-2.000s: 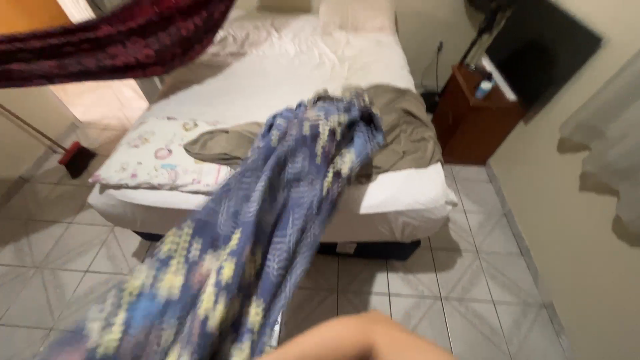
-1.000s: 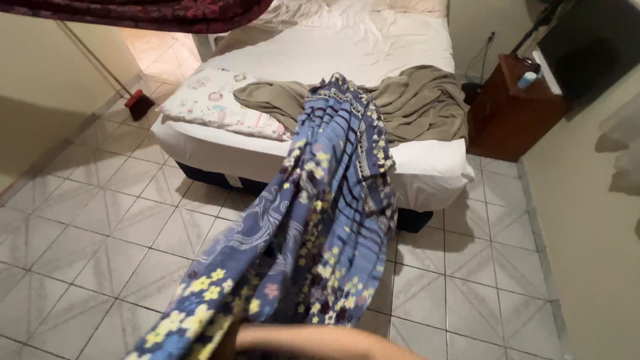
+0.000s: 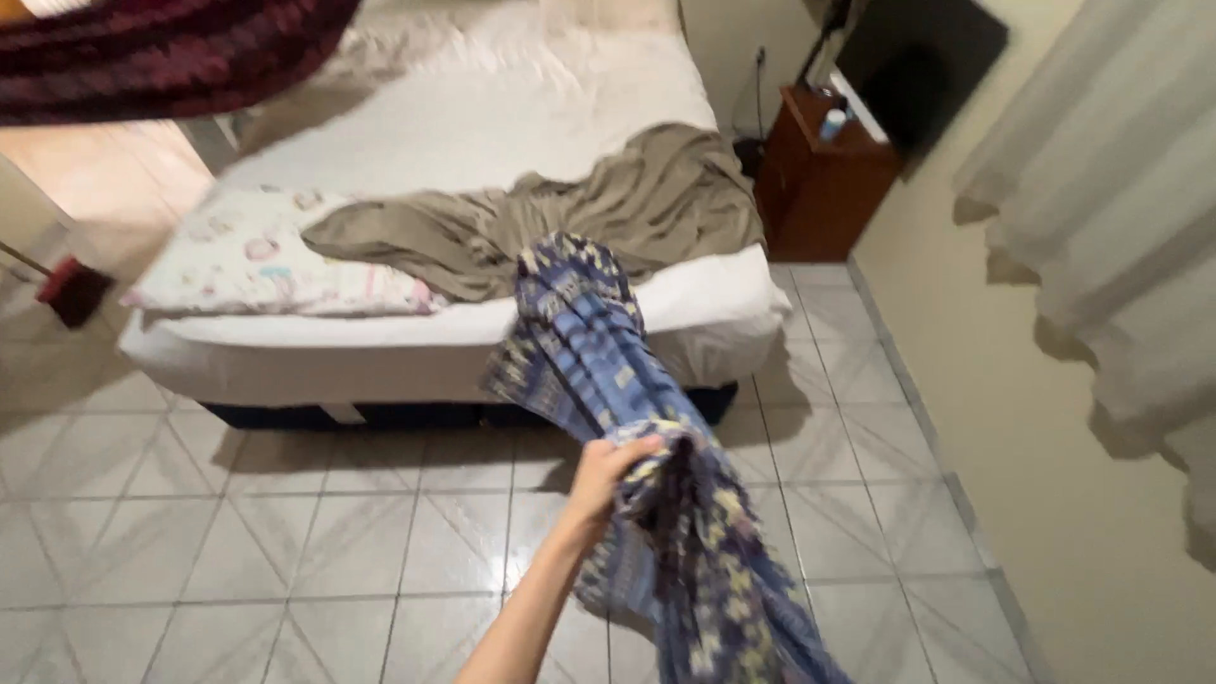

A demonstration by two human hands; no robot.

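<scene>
My left hand (image 3: 600, 480) grips a bunched blue cloth (image 3: 608, 356) with yellow flowers, the thumb lying over its folds. The cloth's far end rests at the near edge of the bed, against a crumpled brown-grey cloth (image 3: 655, 204). From my hand its other part hangs down to the right and leaves the frame at the bottom. My right hand is not in view. A pillow (image 3: 256, 252) in a pale printed case lies on the near left corner of the bed, partly under the brown-grey cloth.
The bed (image 3: 313, 366) has a white sheet and dark base. A dark red cloth (image 3: 171, 57) hangs at upper left. A broom (image 3: 74, 290) stands at left. At right are a wooden nightstand (image 3: 822, 195), a dark screen (image 3: 921, 66) and a pale curtain (image 3: 1121, 218) over tiled floor.
The blue cloth, spread long towards the lower left one second ago, is now bunched and hangs to the lower right. My left hand has come into view on it; the other forearm has left view.
</scene>
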